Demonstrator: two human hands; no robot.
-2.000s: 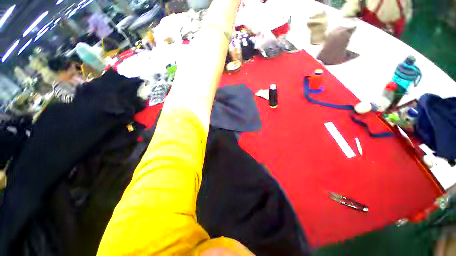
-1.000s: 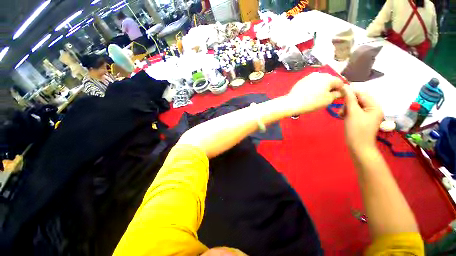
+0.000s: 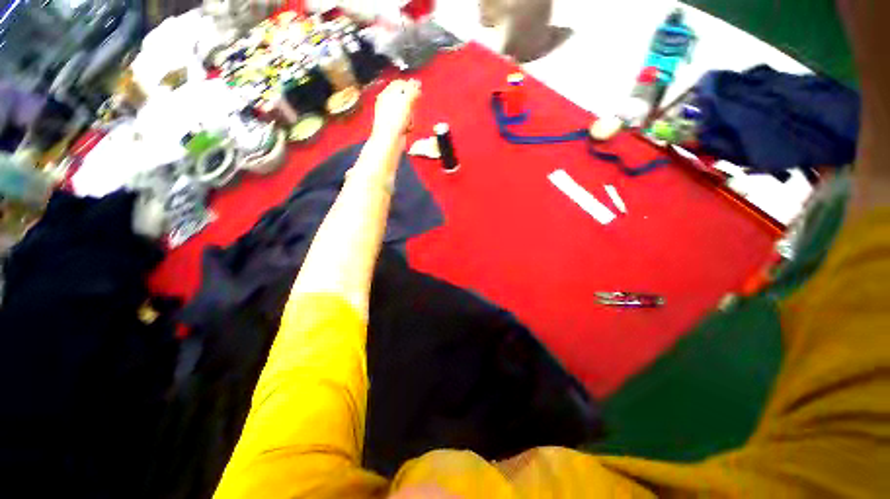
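The large black garment (image 3: 449, 361) covers the near side of the red table, with a greyish part (image 3: 415, 205) beyond it. My left hand (image 3: 395, 102) is small and blurred past the greyish part, left of the upright black thread spool (image 3: 446, 148). Its fingers look drawn together, but I cannot tell whether it holds anything. My right arm runs up the far right edge and its hand is out of the picture. No needle or thread can be made out. Dark snips (image 3: 629, 299) lie on the red cloth (image 3: 546, 263).
A white strip (image 3: 582, 196) with a thin white sliver, a blue tape (image 3: 546, 137) and an orange-red spool (image 3: 513, 95) lie beyond the snips. Many spools and tape rolls (image 3: 293, 58) are piled at far left. A teal bottle (image 3: 670, 49) and folded navy cloth (image 3: 781, 117) are at far right.
The hands were together over the red cloth one second ago. Now my left hand is further left, and my right hand has swung out of view to the right. The view has tilted and shifted.
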